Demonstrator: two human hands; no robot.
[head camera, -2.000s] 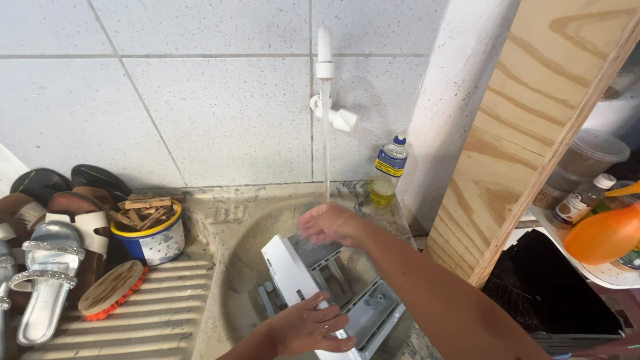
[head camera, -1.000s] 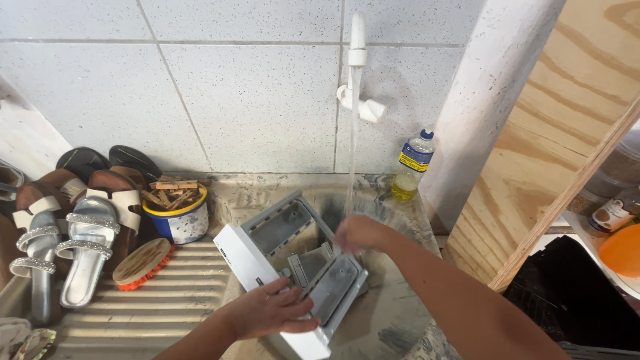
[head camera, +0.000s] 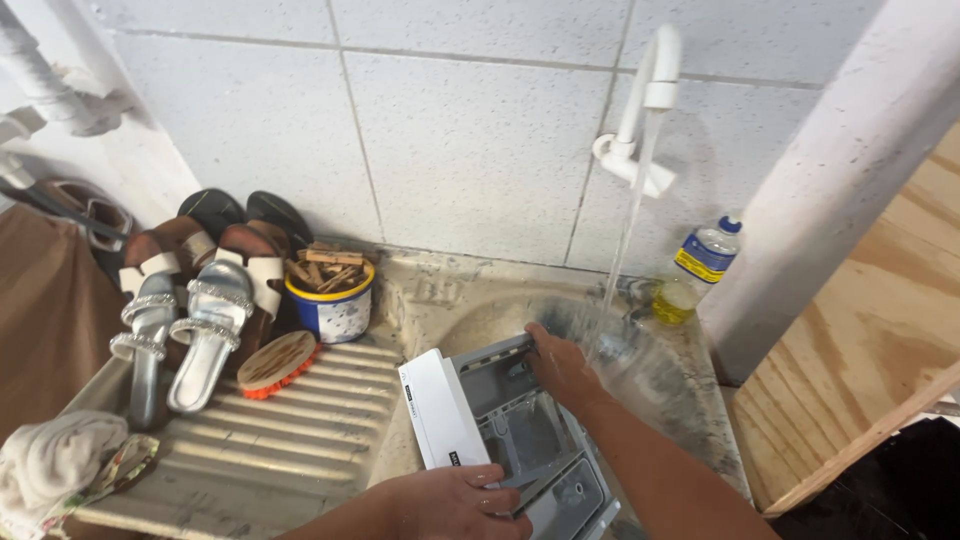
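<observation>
A washing machine detergent drawer with a white front panel (head camera: 444, 412) and grey compartments is held tilted over the left side of the sink basin (head camera: 660, 367). My left hand (head camera: 457, 502) grips its near end, fingers over the white panel's edge. My right hand (head camera: 559, 367) holds the far corner of the grey frame, and its thumb side is partly hidden. From the white faucet (head camera: 661, 94) a stream of water falls into the basin just behind my right hand. The drawer looks wet inside.
On the ribbed drainboard (head camera: 262, 457) lie a scrub brush (head camera: 277, 364), silver sandals (head camera: 214, 330) and a crumpled cloth (head camera: 60, 457). A bucket of wooden clothespins (head camera: 330, 300) stands behind. A bottle with yellow liquid (head camera: 694, 270) is on the right rim, near a plywood panel (head camera: 855, 337).
My right hand has moved out of the water stream onto the drawer's far corner. The view has shifted left.
</observation>
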